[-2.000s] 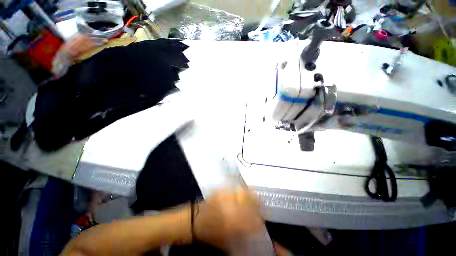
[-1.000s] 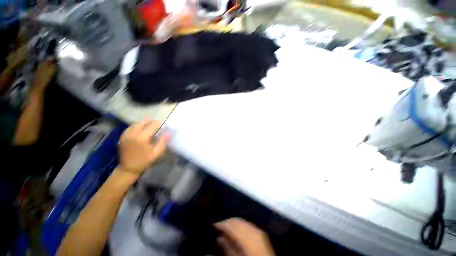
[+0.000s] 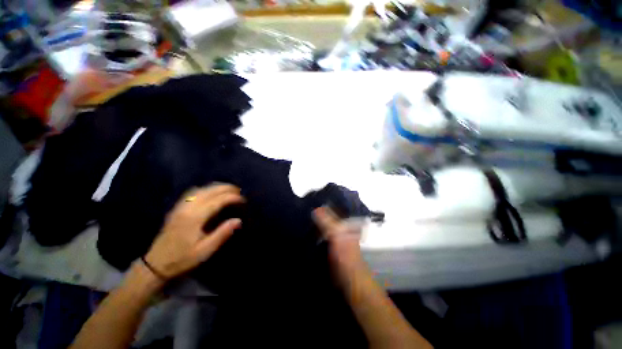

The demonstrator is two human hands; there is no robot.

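A large black garment panel (image 3: 266, 252) lies over the table's front edge and hangs down toward my lap. My left hand (image 3: 194, 228) rests on it, fingers spread. My right hand (image 3: 337, 235) is at the panel's right part, blurred, beside a bunched dark fold; whether it grips the cloth cannot be told. A bundle of black cut pieces (image 3: 198, 95) with jagged edges lies behind at the left, and a thin white strip (image 3: 119, 163) shows between the black cloths.
The white sewing machine (image 3: 416, 129) with a blue stripe stands at the right. Black-handled snips (image 3: 506, 217) lie right of the needle area. Mixed cloth and clear plastic (image 3: 273, 58) lie behind the table. A blue crate (image 3: 505, 313) is below it.
A large black panel now lies in front of the bundle. Both hands have moved from below the table edge onto the cloth. The view has turned back toward the machine.
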